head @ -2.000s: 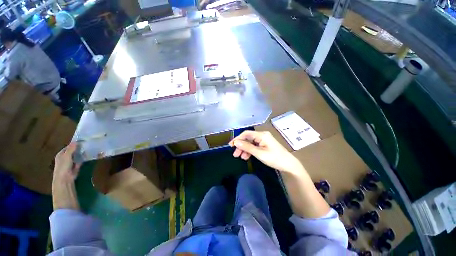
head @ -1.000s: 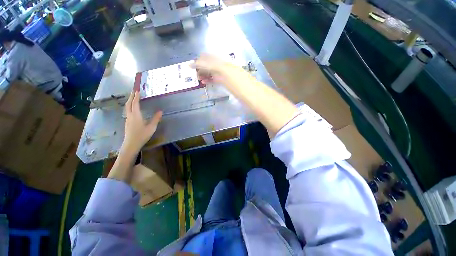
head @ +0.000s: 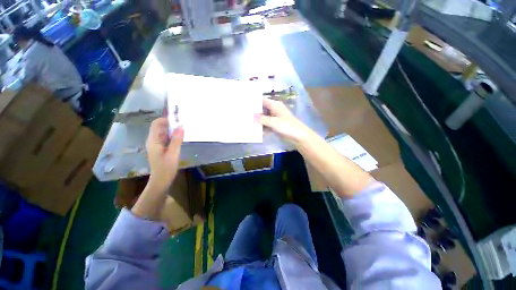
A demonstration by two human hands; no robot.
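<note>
A white blister card (head: pixel 218 110) is held up above the near part of the silver turntable (head: pixel 226 153), its bright face towards me and a little dark print near its left edge. My left hand (head: pixel 163 147) grips its left edge, thumb on the face. My right hand (head: pixel 283 120) grips its right edge. The card hides what lies under it; the red nest does not show. Whether a product is in the card, I cannot tell.
A card stack (head: pixel 352 152) lies on cardboard (head: pixel 362 116) at the right, with black products (head: pixel 444 241) farther down. An open carton (head: pixel 184 198) is under the turntable. A pale press column (head: pixel 205 20) stands at the far side. A person (head: pixel 54 68) is at the left.
The card lay printed side up in the red nest; now it is lifted towards me, showing a mostly blank face. Both hands have taken hold of it. The card stack is visible again at right.
</note>
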